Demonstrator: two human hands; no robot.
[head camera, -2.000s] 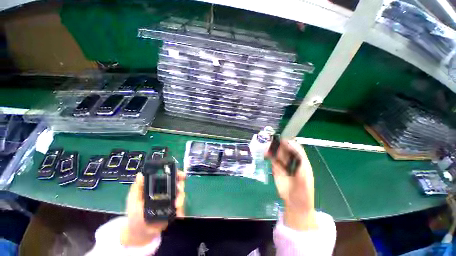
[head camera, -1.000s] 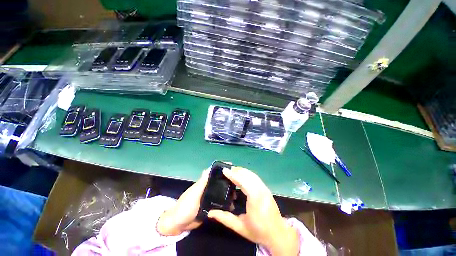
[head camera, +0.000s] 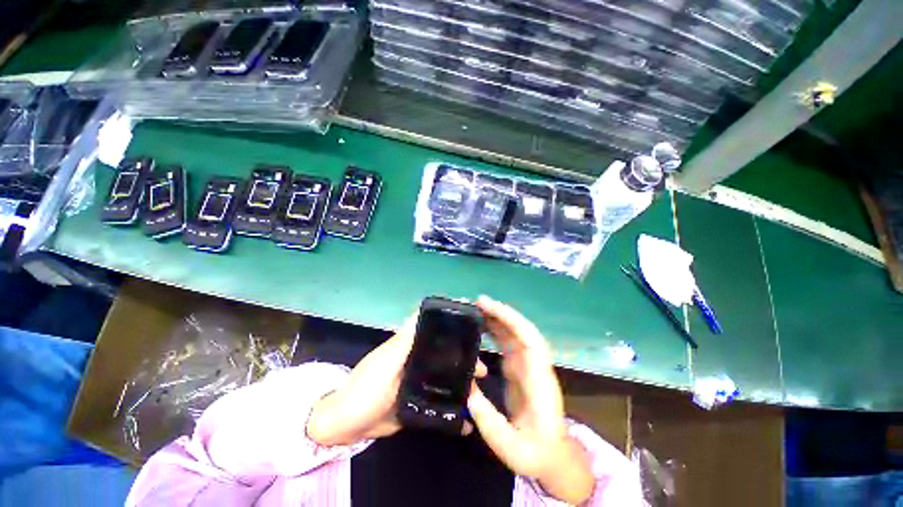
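Observation:
A black handset housing (head camera: 443, 362) with a plain dark front is held upright above the lap, at the bench's front edge. My left hand (head camera: 371, 394) grips it from the left side and behind. My right hand (head camera: 523, 401) is at its right side, with thumb and fingers around the lower right edge. Several black handset housings with a pale rectangle on the front (head camera: 302, 212) lie in a row on the green bench. The four-pocket blister tray (head camera: 426, 233) lies at bench centre with small black covers in it.
Tall stacked blister trays (head camera: 554, 84) stand at the back, with a post (head camera: 792, 104) and small bottle (head camera: 634, 178) at right. Tweezers (head camera: 660, 305), a white wipe (head camera: 665, 269) and a blue pen (head camera: 707, 312) lie right of centre. A scrap box (head camera: 119, 342) is below the bench.
The hands came together over the lap, and the housing now shows a plain dark front instead of the pale rectangle. The right hand's fingers have shifted to its right side. The view has tilted down.

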